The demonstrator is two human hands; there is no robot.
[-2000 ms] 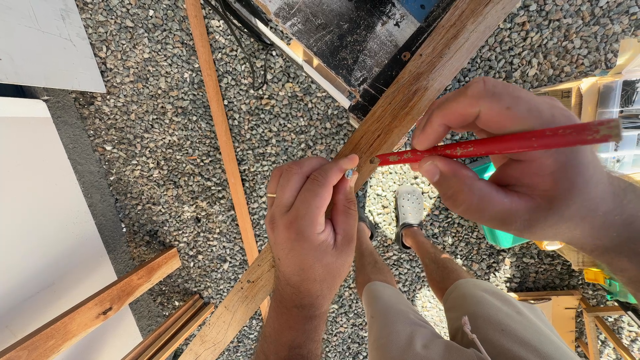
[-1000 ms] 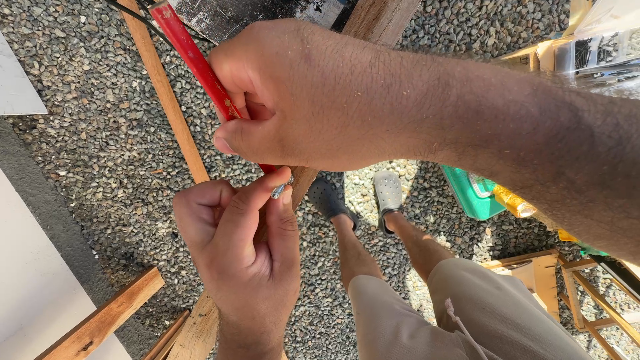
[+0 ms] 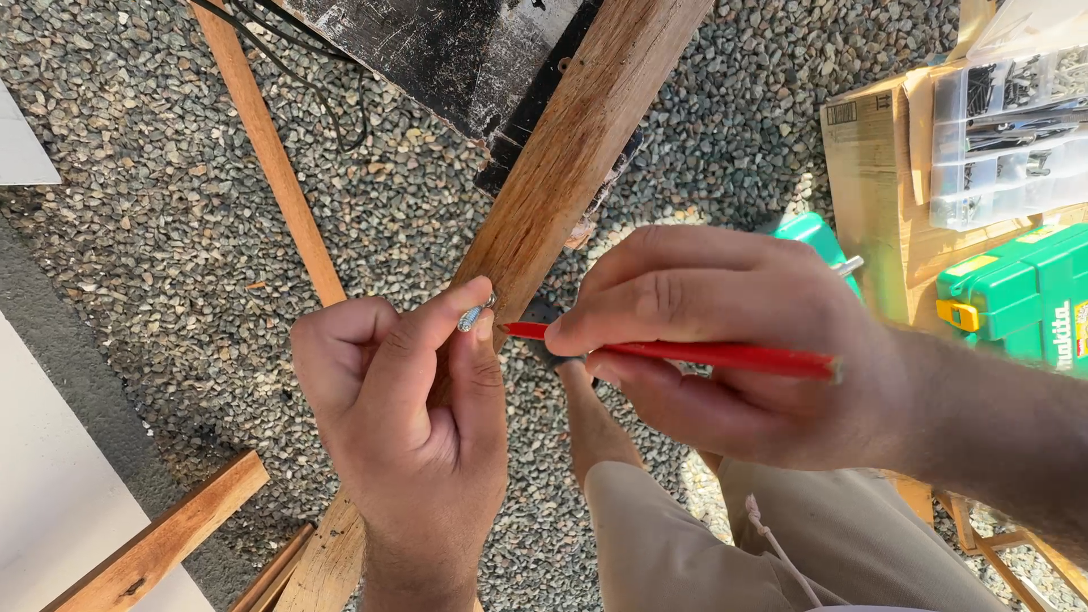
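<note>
Between the thumb and forefinger of my left hand (image 3: 408, 408) is a small metal screw (image 3: 470, 317), held over a long wooden board (image 3: 552, 161) that runs diagonally under the hand. My right hand (image 3: 722, 340) grips a red carpenter's pencil (image 3: 722, 355), its tip at the board's right edge, just right of my left thumb. Part of the board is hidden by my left hand. The board's upper part lies over a worn black panel (image 3: 442, 59).
A thin wooden strip (image 3: 272, 153) and dark cables (image 3: 297, 76) lie on gravel. Wood pieces (image 3: 170, 535) are at lower left beside a white panel (image 3: 51, 476). At right are a cardboard box (image 3: 867, 170), a clear organizer of fasteners (image 3: 1003, 153) and a green Makita case (image 3: 1011, 289).
My right hand, which a second ago reached across above my left with the pencil upright in view, is now back on the right side. The screw stays in my left fingers.
</note>
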